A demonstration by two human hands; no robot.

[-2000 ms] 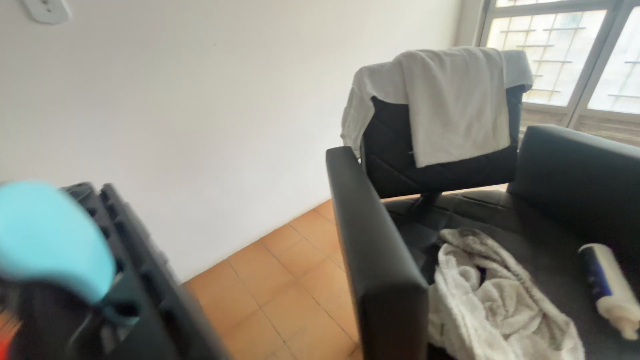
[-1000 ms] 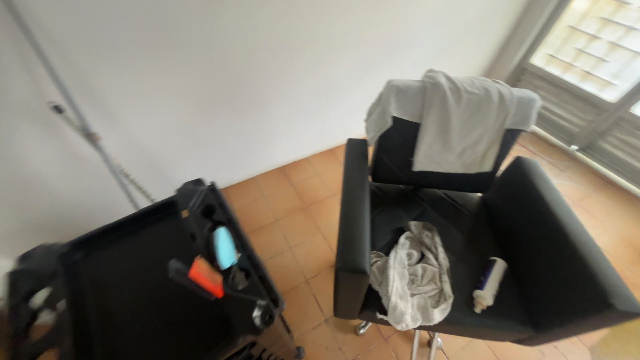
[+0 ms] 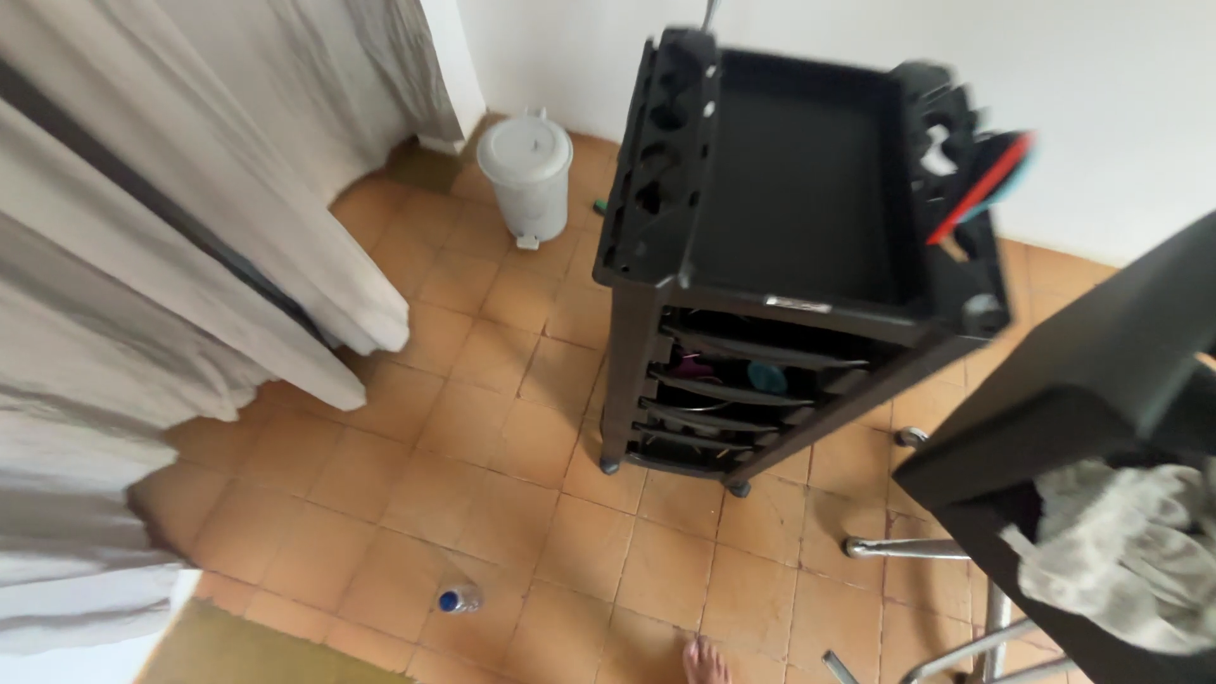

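Neither my left hand nor my right hand shows in this view. A black plastic salon trolley on casters stands right of centre, its top tray bare in the middle. Red and light-blue handled tools, blurred, stick up at the tray's right rim. Its lower drawers hold small things, among them a teal round item and a purple one. At the right edge, a crumpled pale towel lies on the seat of a black salon chair.
A white lidded pedal bin stands by the wall. Long grey curtains hang at the left. A small clear bottle with a blue cap is on the tiled floor. A bare foot shows at the bottom edge, near the chair's metal base.
The view has swung left and down from the chair to the trolley, floor and curtains. No hand shows in any of the frames.
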